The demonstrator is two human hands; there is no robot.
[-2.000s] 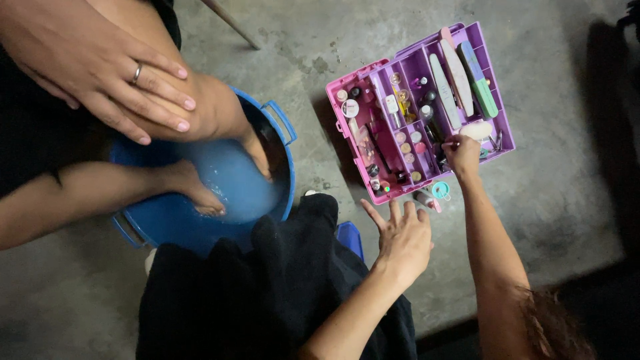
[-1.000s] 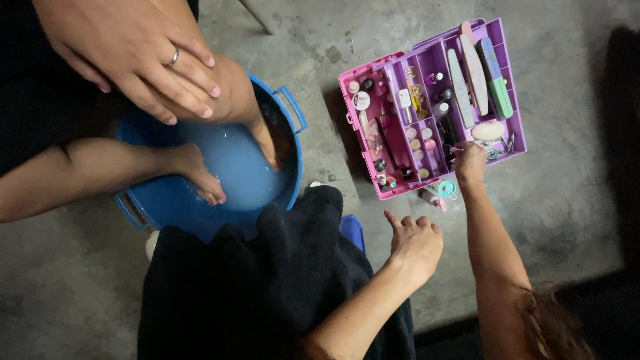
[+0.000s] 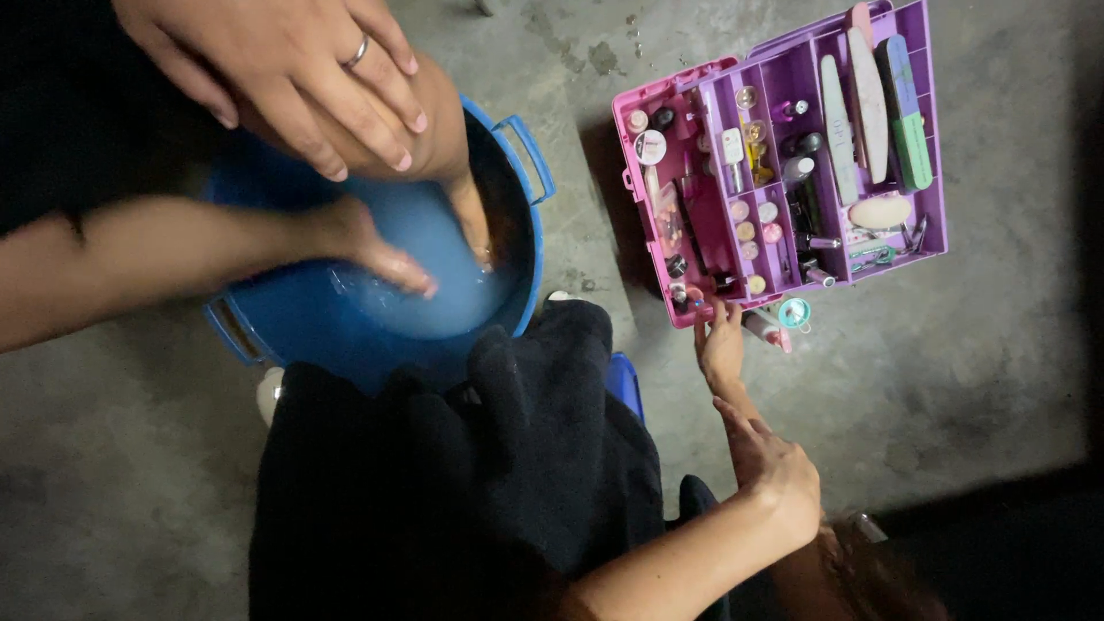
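Note:
My right hand [image 3: 720, 345] reaches to the lower edge of the pink tray [image 3: 642, 194] of a cosmetics case, fingers apart by small bottles in its corner. Nothing shows in its grasp. Below it, my left hand [image 3: 768, 474] overlaps my right forearm, fingers loosely extended, apparently empty. The case's purple tray [image 3: 940, 172] holds nail files [image 3: 837, 129], a green and blue buffer block [image 3: 906, 112], small jars [image 3: 768, 211], polish bottles [image 3: 798, 168] and a white oval item [image 3: 880, 211]. A bottle [image 3: 759, 326] and a turquoise-rimmed round item [image 3: 794, 312] lie beside the case.
Another person's feet [image 3: 388, 259] rest in cloudy water in a blue tub [image 3: 536, 250]. That person's ringed hand [image 3: 336, 86] lies over a knee. A dark towel [image 3: 535, 431] drapes in front of the tub. A blue object [image 3: 625, 384] shows beside the towel.
My right hand has moved left from the purple tray's lower compartments to the pink tray's corner. My left hand has shifted down and right, over my right forearm.

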